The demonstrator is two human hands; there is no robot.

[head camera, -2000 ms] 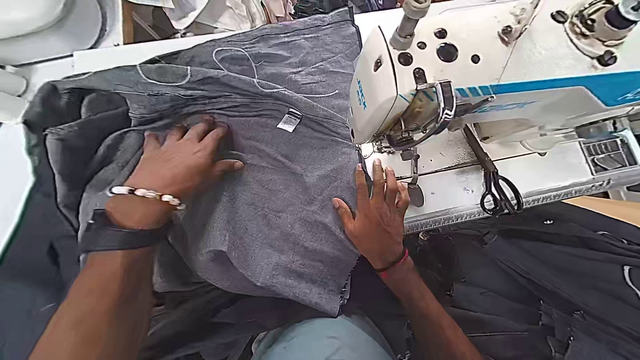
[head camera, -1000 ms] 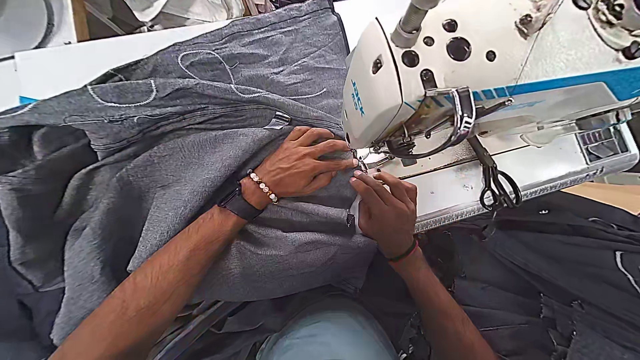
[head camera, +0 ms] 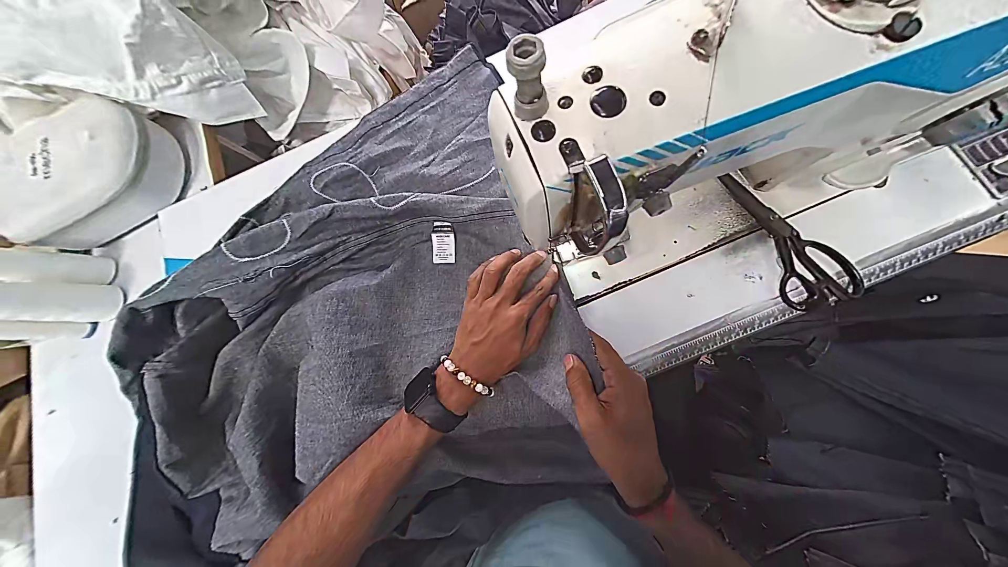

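A dark grey garment (head camera: 370, 339) lies spread over the table, its right edge under the needle area of a white and blue sewing machine (head camera: 630, 118). My left hand (head camera: 504, 315), with a bead bracelet and a dark watch on the wrist, rests flat on the cloth, fingertips close beside the presser foot (head camera: 565, 250). Nearer to me, my right hand (head camera: 618, 417) pinches the garment's edge between thumb and fingers. A small white label (head camera: 443, 242) shows on the cloth, left of the machine head. Loose light thread (head camera: 342, 167) loops across the upper part.
Black-handled scissors (head camera: 819, 272) lie on the machine bed, right of the needle area. White cloth pieces (head camera: 315, 63) are heaped at the upper left, above white thread cones or rolls (head camera: 55, 301). Dark fabric (head camera: 850, 441) hangs along the table's near edge at the right.
My right hand has moved from beside the presser foot down along the cloth's edge. My left hand, which lay on the cloth at the left two seconds ago, is now beside the foot. The label is uncovered again.
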